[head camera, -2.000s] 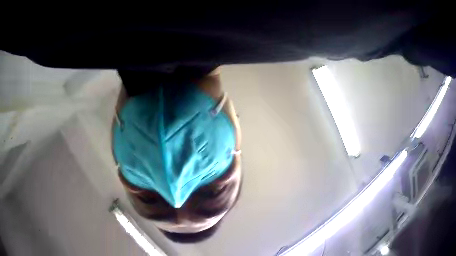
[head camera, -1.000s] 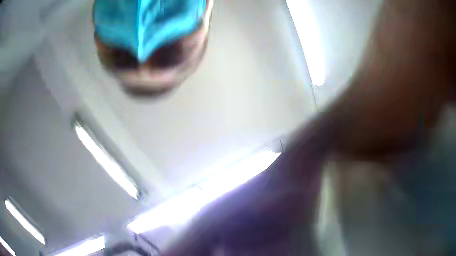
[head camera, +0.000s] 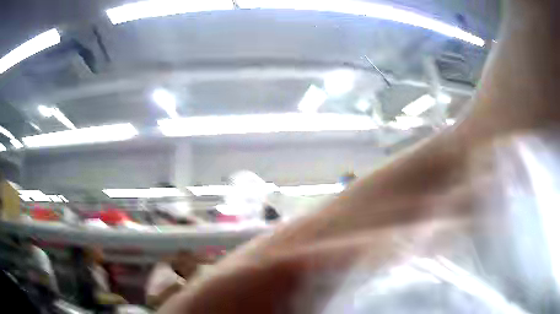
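A large, blurred bare limb lies very close to the camera and runs from the upper right edge to the bottom middle. It looks like an arm, but I cannot tell whose. No fingers can be made out, and neither my left hand nor my right hand can be seen as a hand. A blurred white, shiny surface lies beside the limb at the lower right. I cannot tell what it is. No work piece can be made out.
Bright ceiling tube lights cross the upper view. A long pale bench or rail runs across the left and middle, with blurred red things along it. A blurred seated person and other people show at the lower left.
The camera has swung from the ceiling and a masked person's face to a tilted room view. The face has left the picture. The limb on the right now reaches the bottom middle.
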